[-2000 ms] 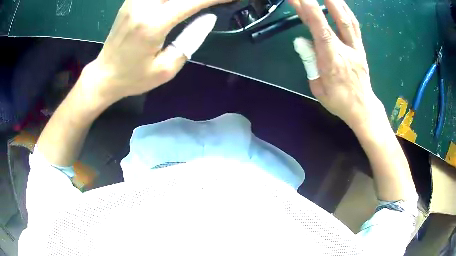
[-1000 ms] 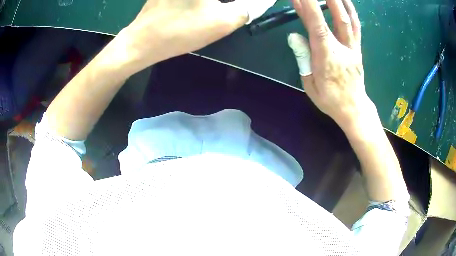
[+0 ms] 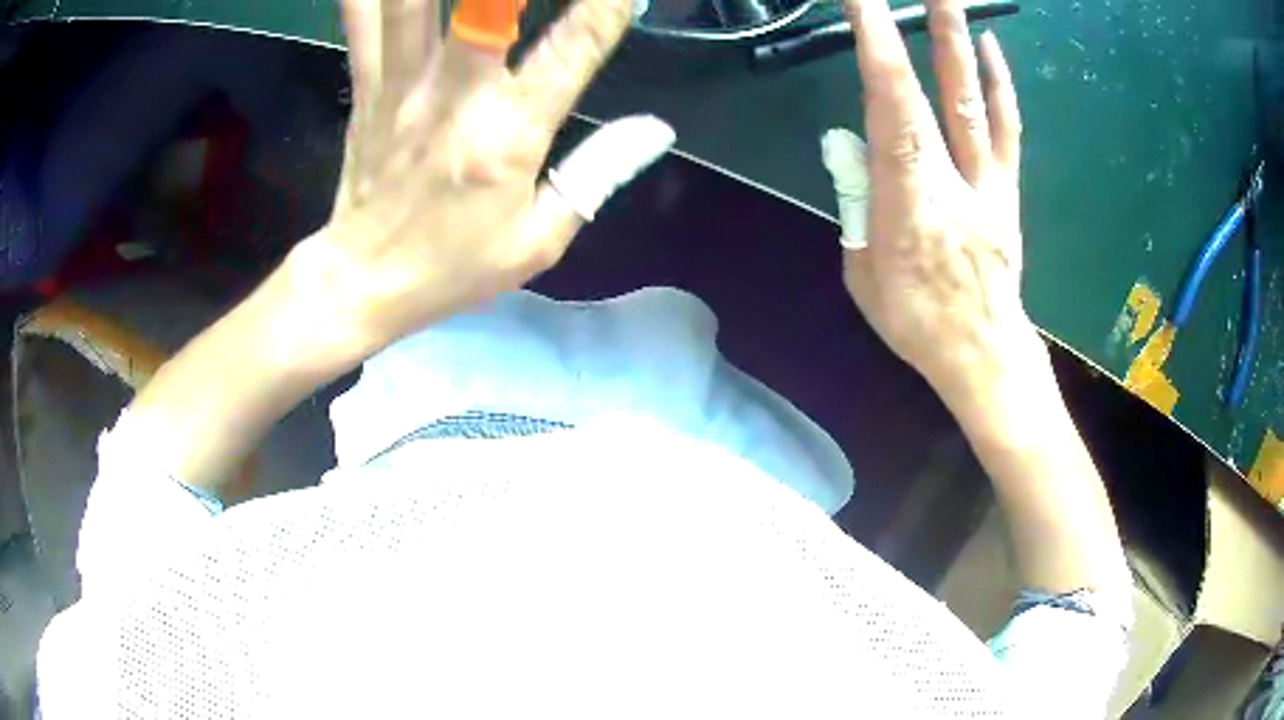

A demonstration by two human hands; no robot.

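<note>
The black housing (image 3: 725, 17) lies on the green bench, cut off by the top edge, with a thin white line around its near rim. A black rod (image 3: 789, 52) lies beside it and passes behind my right fingers. My left hand (image 3: 458, 169) is spread left of the housing, with a white cot on the thumb and an orange cot on one finger; its fingertips are partly cut off at the top. My right hand (image 3: 936, 197) is over the bench at the rod, fingers apart, white cot on the thumb. I see nothing held in either hand.
Blue-handled pliers (image 3: 1208, 267) lie at the right on the green bench top (image 3: 1127, 127). Orange-yellow tape (image 3: 1150, 359) is near the front edge. Cardboard (image 3: 1246, 542) shows below the bench at lower right, and a carton edge (image 3: 92, 331) at the left.
My left hand has moved back towards me and left from over the housing, and its fingers are now spread. My right hand has shifted slightly. More of the housing's near rim shows than one second ago.
</note>
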